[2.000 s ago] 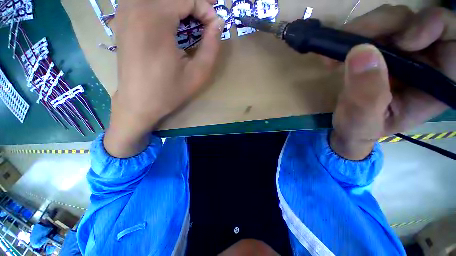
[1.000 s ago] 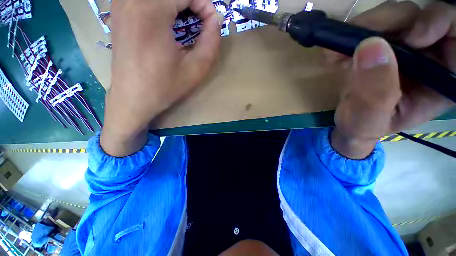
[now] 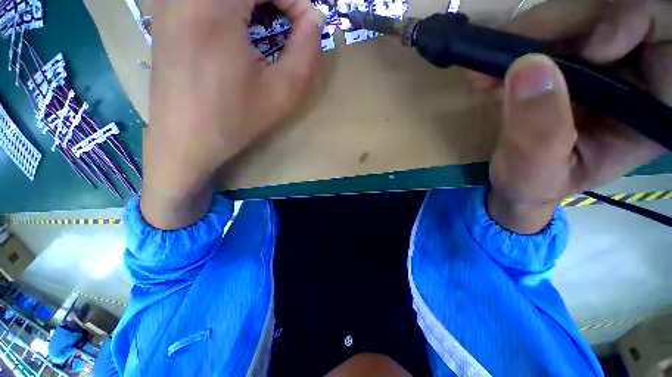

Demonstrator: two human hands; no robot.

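My right hand [image 3: 545, 110] holds a black soldering iron [image 3: 479, 46], its metal tip pointing left onto the white LED boards [image 3: 368, 22] at the top edge. My left hand [image 3: 221, 88] is over the left part of the boards, thumb and forefinger brought together beside the iron's tip. Whether a wire is pinched between these fingertips is too small to tell. Dark-ringed boards with dark red wires show between the thumb and fingers. The upper parts of the boards and of both hands are cut off by the top edge.
Brown cardboard [image 3: 413, 121] lies under the boards on a green bench [image 3: 74, 177]. At left are wired strip pieces [image 3: 70, 121], a white slatted panel [image 3: 18, 143] and a wired board stack [image 3: 21, 18]. A black cord [image 3: 626, 208] hangs at right. A person [image 3: 66, 342] is far lower left.
My left hand has moved slightly left. The iron's tip has shifted a little left and up along the boards. My right hand still holds the iron.
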